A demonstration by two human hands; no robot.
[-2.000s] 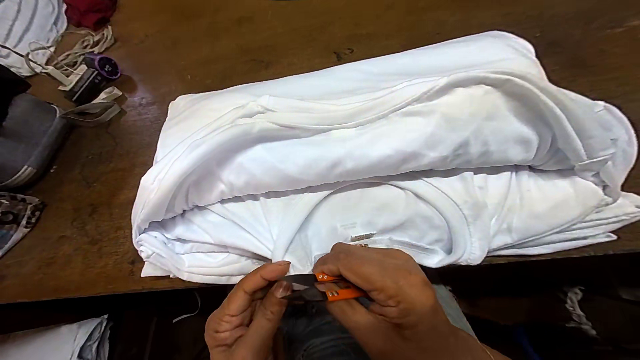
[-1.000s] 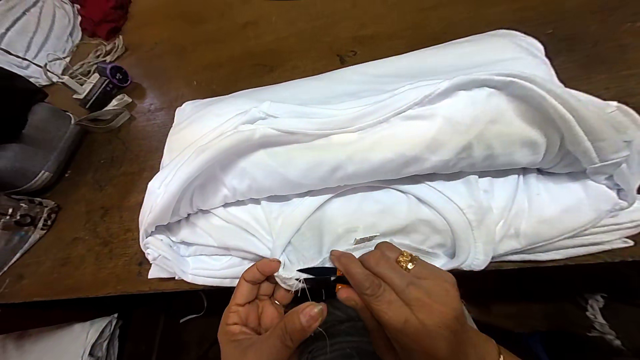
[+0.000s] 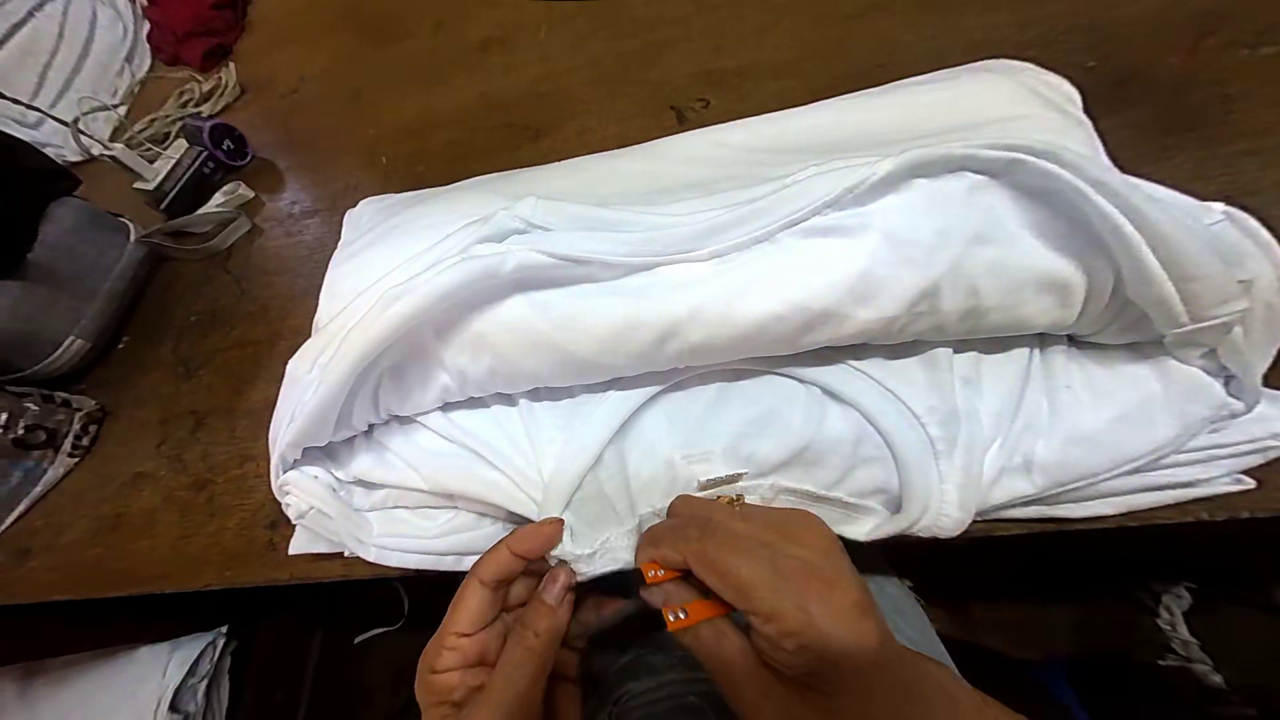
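A stack of folded white knit shirts (image 3: 700, 300) lies across the front edge of a wooden table. At the near edge, my left hand (image 3: 510, 620) pinches the white neckline fabric between thumb and forefinger. My right hand (image 3: 770, 580), with a gold ring, is closed around small thread snips with orange parts (image 3: 695, 612), just right of the left fingertips. The snips' blades are mostly hidden by the fingers and cloth. A small label (image 3: 722, 482) bearing writing sits inside the neckline above the right hand.
At the left are a grey fabric case (image 3: 70, 280), a purple-and-black roll-like item (image 3: 215, 145), tangled cords (image 3: 185, 105), white cloth (image 3: 65, 70) and red cloth (image 3: 195, 30). Folded white fabric (image 3: 120, 675) lies below the table edge (image 3: 180, 585) at lower left.
One second ago the dark blade of the snips pointed at loose threads by my left fingers; now the blade is mostly out of sight. The shirt stack stays in place.
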